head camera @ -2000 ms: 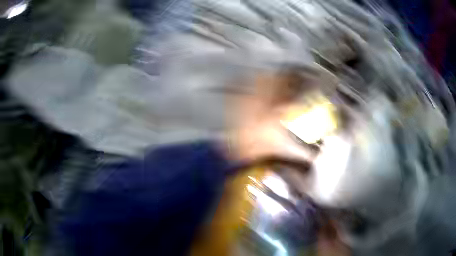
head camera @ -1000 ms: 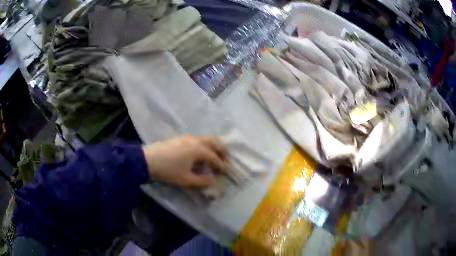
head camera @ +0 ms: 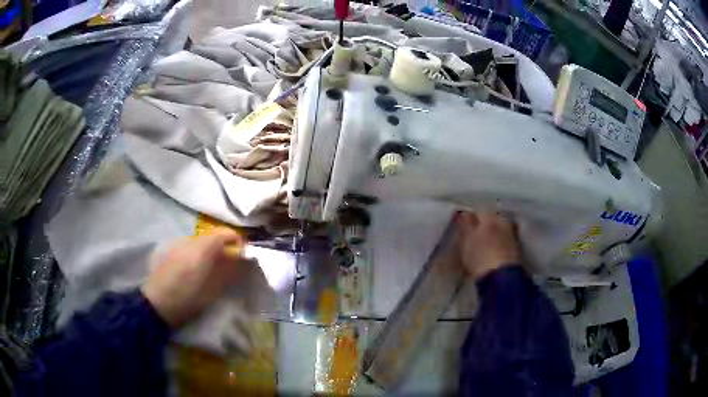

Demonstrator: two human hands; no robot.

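My left hand grips a light grey-beige garment panel just left of the needle area. The panel spreads left of the machine and hangs towards me. My right hand is under the machine arm, its fingers closed on the upper end of a narrow greyish-tan strip with a darker edge. The strip slants down to the left across the bed. The presser foot and needle stand over the shiny needle plate, between my hands. No cloth is clearly seen under the foot.
The white machine head spans the middle, with a control panel at right rear. Bunched beige pieces lie behind and left. Olive cloth stacks and plastic film are at far left. Yellow tape is on the bed.
The view has swung right onto the machine head. My left hand and the panel have come from the left side to beside the needle. My right hand now shows, holding the strip.
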